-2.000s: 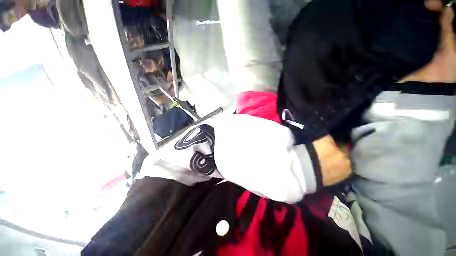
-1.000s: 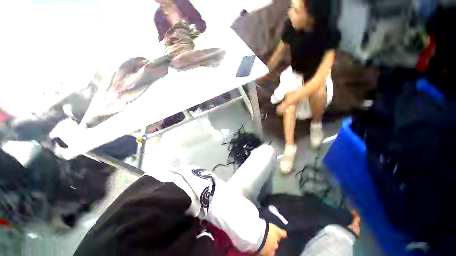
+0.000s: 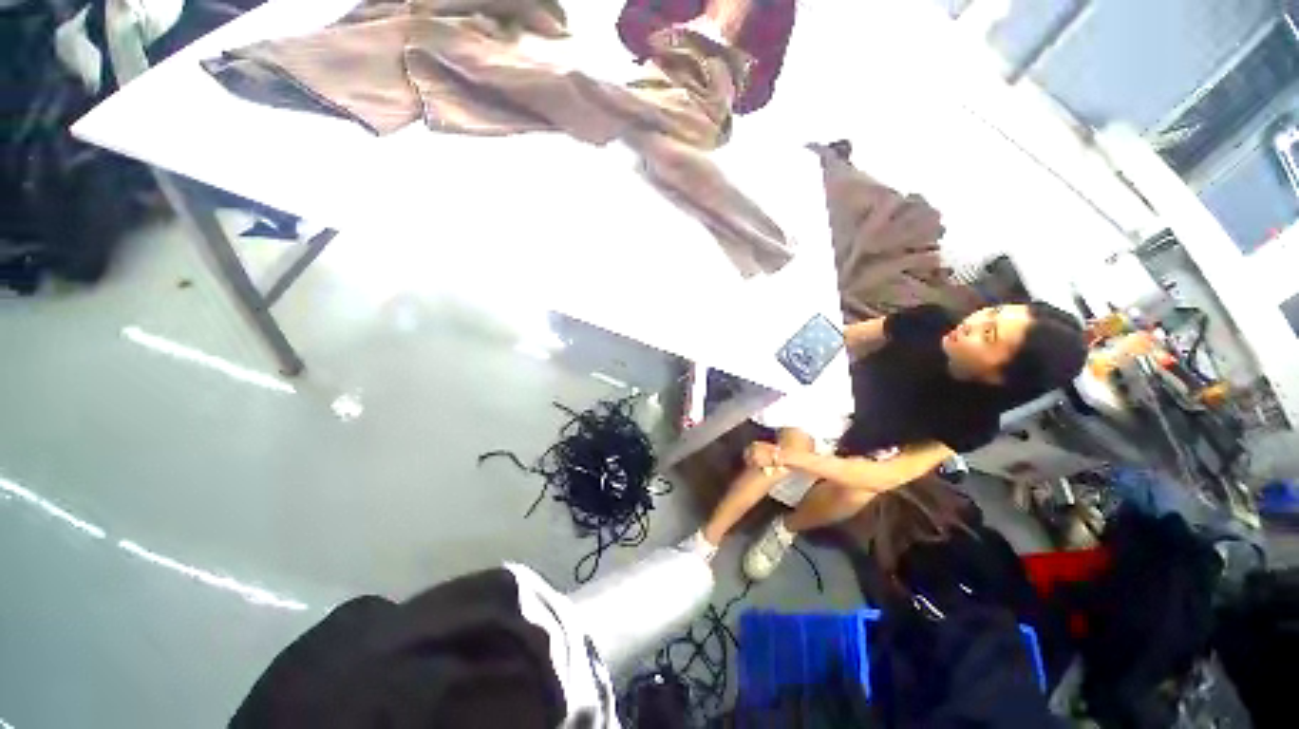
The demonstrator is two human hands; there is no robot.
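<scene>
Neither of my hands is in the picture. My jacket shoulder and sleeve (image 3: 413,648), black with white, fill the bottom edge left of centre. My light trouser leg (image 3: 641,610) shows beside it. A tangled heap of black cords (image 3: 601,470) lies on the grey floor in front of me. More black cords (image 3: 694,658) lie near the blue crate (image 3: 805,658) at the bottom. Dark garments (image 3: 947,662) lie in and over the crate. The garment on my lap cannot be made out.
A white table (image 3: 470,214) holds brown garments (image 3: 541,93) and a phone (image 3: 811,349). A seated person in a black top (image 3: 926,385) is beyond its corner. Another person's arm shows at the top. Dark garments (image 3: 57,185) are at the left, a red object (image 3: 1061,573) at the right.
The view has swung up and away from my lap. Both hands and the black garment between them have left the picture. The table and seated person now show more fully.
</scene>
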